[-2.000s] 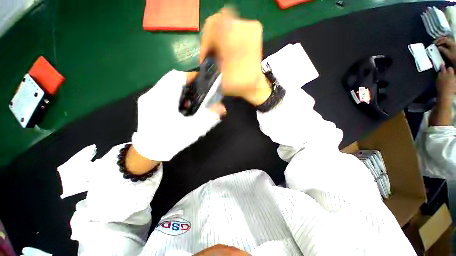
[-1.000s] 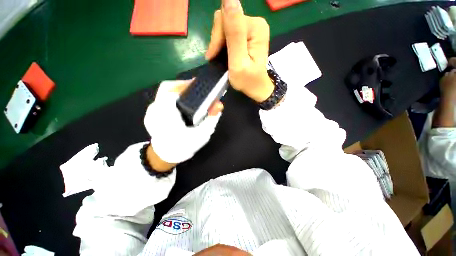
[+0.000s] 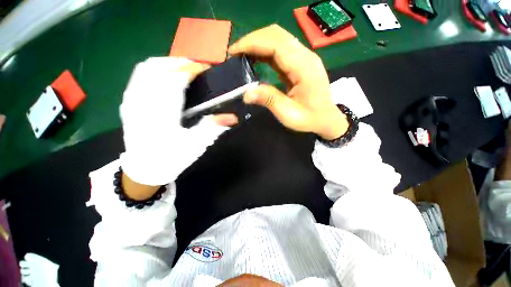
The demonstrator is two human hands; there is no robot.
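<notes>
A black unit with a light edge along its lower side (image 3: 219, 87) is held between both hands above the bench edge. My left hand (image 3: 162, 115), in a white glove with bare fingertips, grips its left end. My right hand (image 3: 300, 84), bare, holds its right end with the thumb below and fingers above. The unit is tilted, with a black side facing up. Its left end is partly hidden by the glove. A red-orange foam pad (image 3: 201, 39) lies on the belt just beyond the hands.
The green belt (image 3: 117, 56) carries a closed unit (image 3: 46, 114), open housings with circuit boards (image 3: 331, 15) and a loose cover (image 3: 381, 16). On the black bench are white covers (image 3: 352, 96), a dark strap-like item (image 3: 430, 129) and a glove (image 3: 40, 271). A carton (image 3: 458, 216) and another person's sleeve (image 3: 498, 204) are right.
The unit has turned more level, its black side now facing up. My right hand has opened out around its right end. The view has shifted, showing open housings at the top right.
</notes>
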